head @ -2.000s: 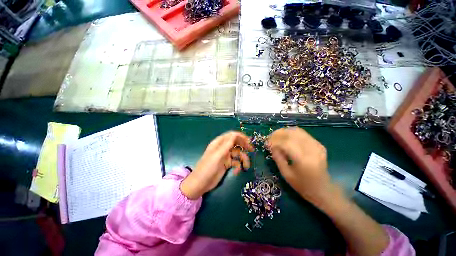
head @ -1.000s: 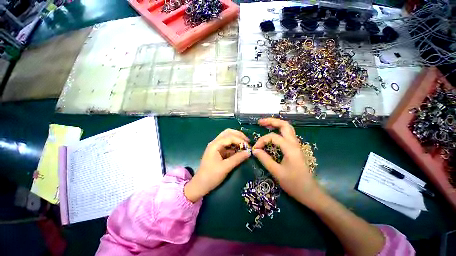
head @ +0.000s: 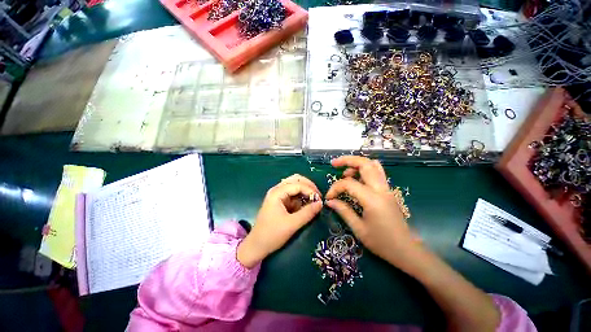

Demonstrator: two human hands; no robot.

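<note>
My left hand (head: 282, 217) has its thumb and fingers closed on a small ring piece (head: 313, 198); a little of its metal shows at the fingertips. My right hand (head: 366, 204) meets it, thumb and index finger pinched together; whether they hold a tiny part is too small to tell. A pale gold heap of tiny fittings (head: 403, 202) shows beside my right hand, which partly hides it. A few loose ring pieces lie behind and under the hands. A darker heap of ring pieces (head: 337, 259) lies on the green bench below the hands.
The stock heap (head: 408, 97) lies on a white tray (head: 324, 133) beyond the hands, beside a clear compartment box (head: 227, 104). Salmon-red trays (head: 236, 55) stand at far centre and right. A notebook (head: 146, 224) lies left, note slips (head: 502, 240) with a pen lie right.
Two seconds ago the hands were apart, fingers loose; now their fingertips meet over the bench. The right hand has uncovered part of the gold heap. Little differs from one second ago.
</note>
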